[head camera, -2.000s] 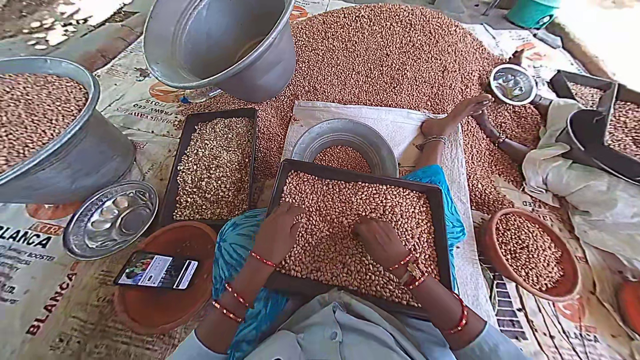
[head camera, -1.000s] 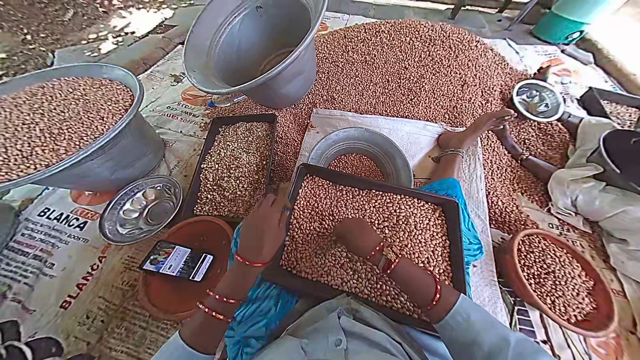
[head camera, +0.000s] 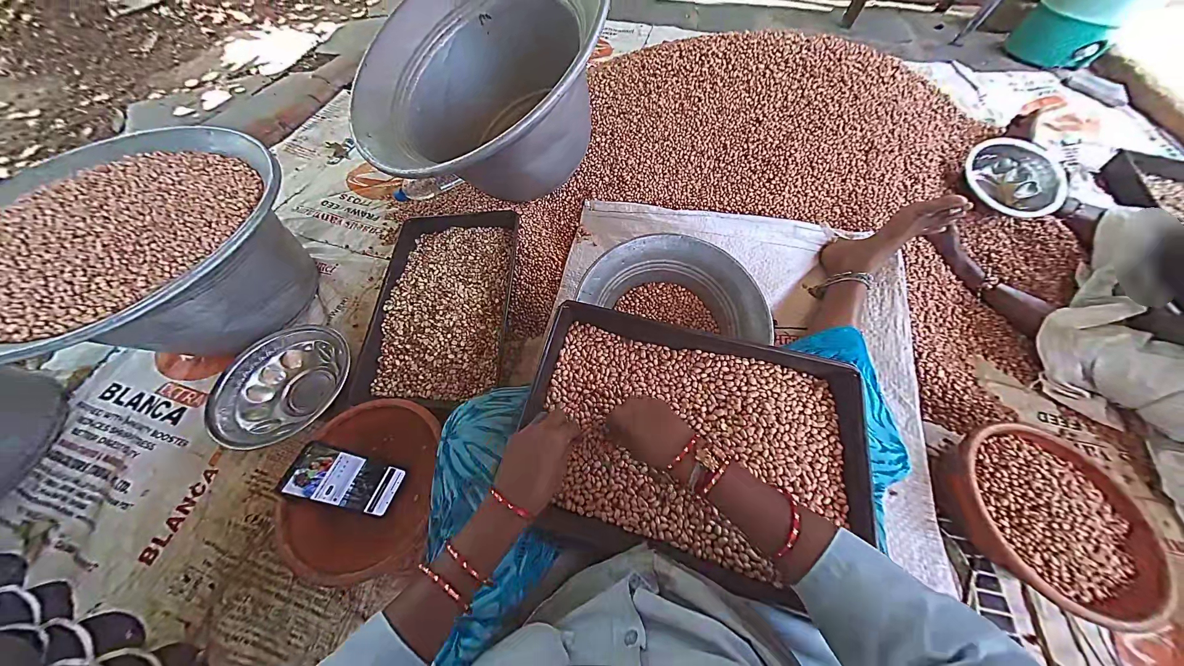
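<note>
A dark rectangular tray (head camera: 856, 435) full of pinkish-brown nuts or beans (head camera: 740, 398) rests on my lap. Over the tray's left part is my left hand (head camera: 541, 453), fingers curled at the nuts; whether it holds any cannot be made out. My right hand (head camera: 652, 433) lies on the nuts near the middle, its fingers curled and partly hidden. Just beyond the tray stands a round metal basin (head camera: 740, 287) with more nuts inside. Left of it, a second dark tray (head camera: 370, 342) holds paler nuts or pieces.
Around me are a large heap of nuts (head camera: 786, 120), a tilted metal pot (head camera: 555, 139), a full metal tub (head camera: 250, 277), a metal plate (head camera: 277, 388), a clay dish (head camera: 342, 546) bearing a phone (head camera: 342, 478), and a clay bowl of nuts (head camera: 1156, 573). A co-worker's arm (head camera: 1013, 305) reaches in at right.
My left hand has come off the tray's left edge onto the nuts. My right hand, near the middle one second ago, is still there. The view has shifted somewhat.
</note>
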